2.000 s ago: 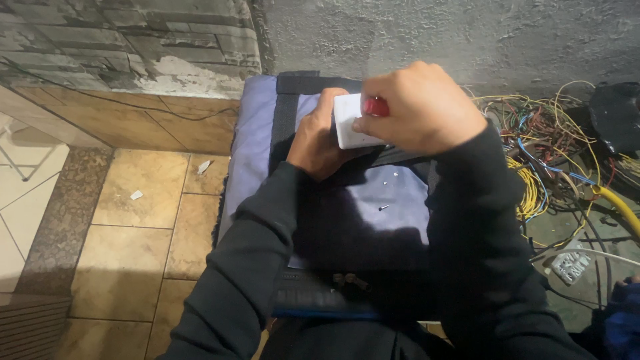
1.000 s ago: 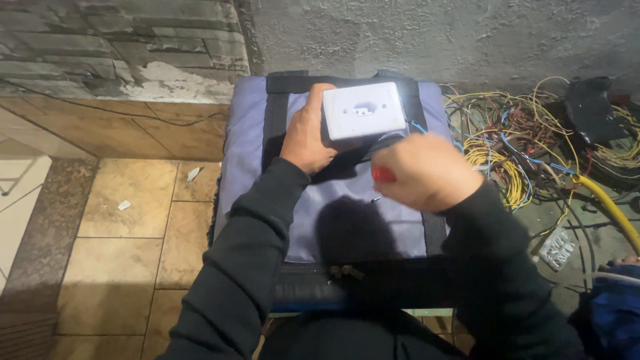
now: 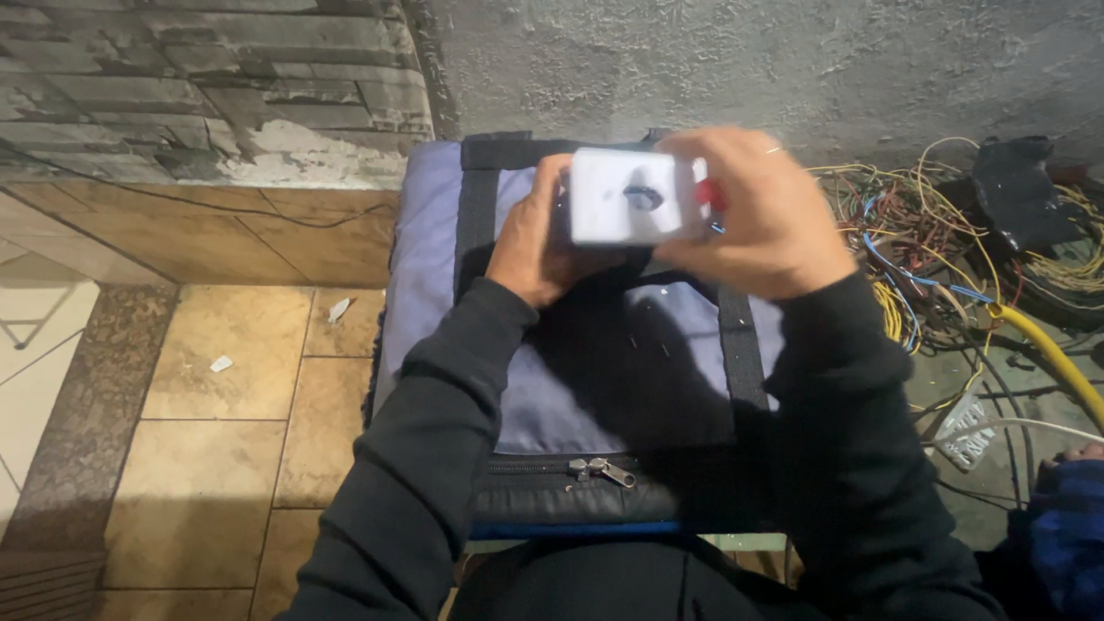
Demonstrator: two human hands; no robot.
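A white electrical outlet box (image 3: 617,198) with a socket opening in its face is held above a blue-grey zippered bag (image 3: 552,405). My left hand (image 3: 539,233) grips the box by its left side. At its right edge is my right hand (image 3: 759,211), slightly blurred, with a small red object (image 3: 711,195) in its fingers; what it is cannot be made out. A bit of blue wire (image 3: 717,228) shows just below the red object. Small thin pieces, possibly screws, lie on the bag in the shadow of my hands.
Tangled wires (image 3: 897,216) and a yellow conduit (image 3: 1048,349) lie to the right, near a white plastic piece (image 3: 966,435). A rough grey wall (image 3: 690,69) stands behind the bag. Another person's blue sleeve (image 3: 1069,526) shows at lower right. Scraps lie on the floor tiles (image 3: 216,362).
My right hand was on the box's face two seconds ago, then below and right of it one second ago. Now it has risen to the box's right edge. My left hand has kept hold of the box.
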